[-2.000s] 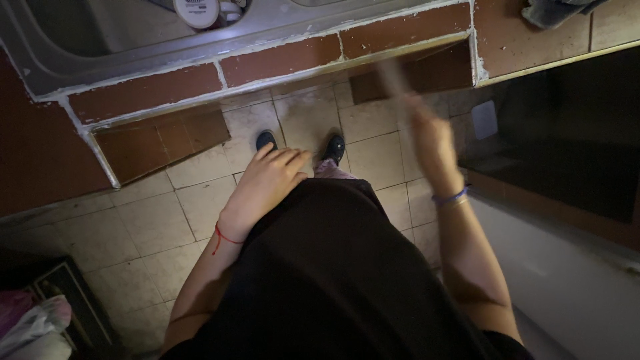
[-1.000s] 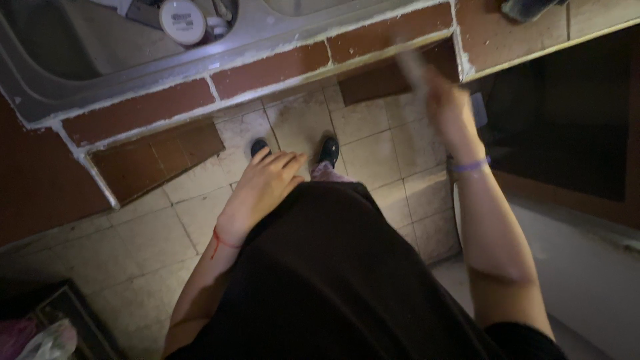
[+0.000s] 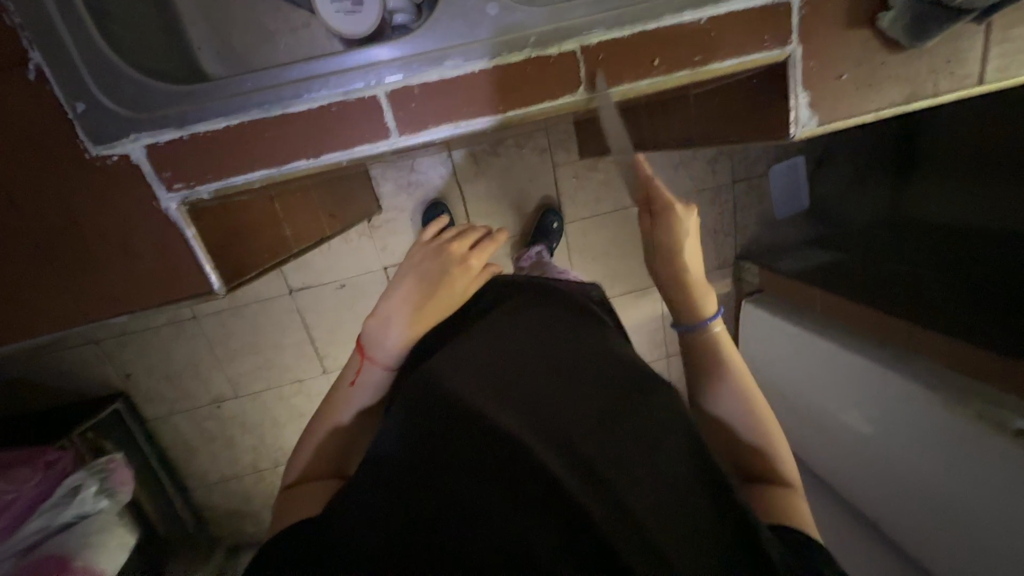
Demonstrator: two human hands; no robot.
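Note:
My right hand (image 3: 668, 232), with a blue band at its wrist, grips a knife (image 3: 614, 124). The pale blade is blurred and points up toward the tiled counter edge (image 3: 496, 88); whether it touches the tiles I cannot tell. My left hand (image 3: 448, 276), a red string around its wrist, is held palm down near the front of my black shirt (image 3: 528, 416). Its fingers are apart and nothing shows in them.
A metal sink (image 3: 264, 76) holding a white round container (image 3: 350, 14) lies beyond the counter edge. A dark cloth (image 3: 920, 22) rests at upper right. A white panel (image 3: 864, 400) stands on the right, bags (image 3: 72, 512) at lower left.
My right hand still holds the knife, whose tilt differs between frames. The left hand has stayed in front of the shirt. The view has shifted slightly.

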